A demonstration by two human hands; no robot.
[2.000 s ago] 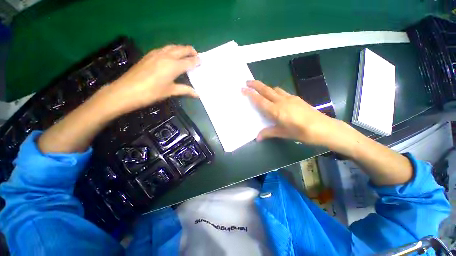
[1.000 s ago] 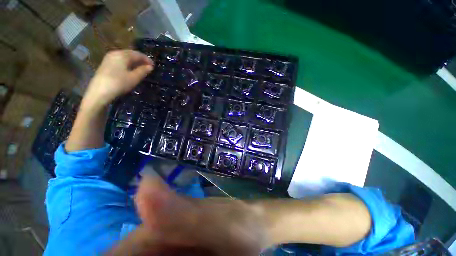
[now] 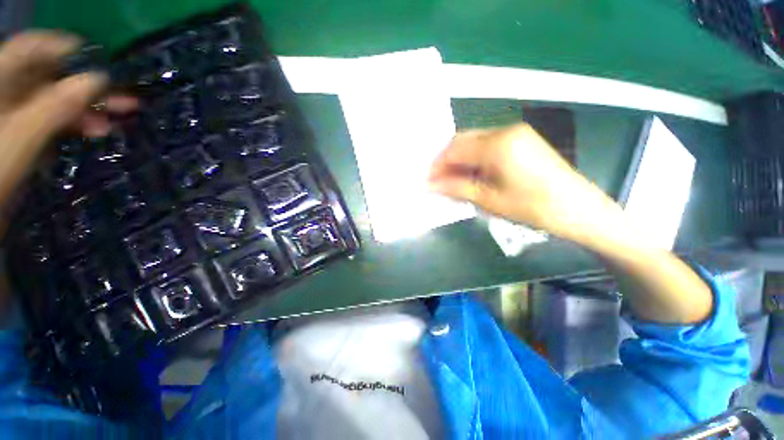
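The shiny black blister tray (image 3: 206,159) with square pockets lies at the left. My left hand (image 3: 52,90) is blurred over the tray's upper left, partly cut off by the picture's edge. Dark shapes lie by its fingers, but I cannot tell if it holds one. The white sheets (image 3: 400,142) lie flat in front of me, right of the tray. My right hand (image 3: 516,176) is over their right edge, with thumb and fingertips close together. Whether something tiny is between them cannot be seen.
A whitish crumpled piece (image 3: 516,238) lies below my right hand. A dark flat rectangle (image 3: 550,129), perhaps a phone, is partly hidden behind that hand. A thick white stack (image 3: 666,180) stands at the right. Black ribbed piles (image 3: 756,163) are at the far right.
The view has swung back from the left. My right hand has moved from low in front of me to the white sheets. My left hand remains over the tray. The whitish piece now shows.
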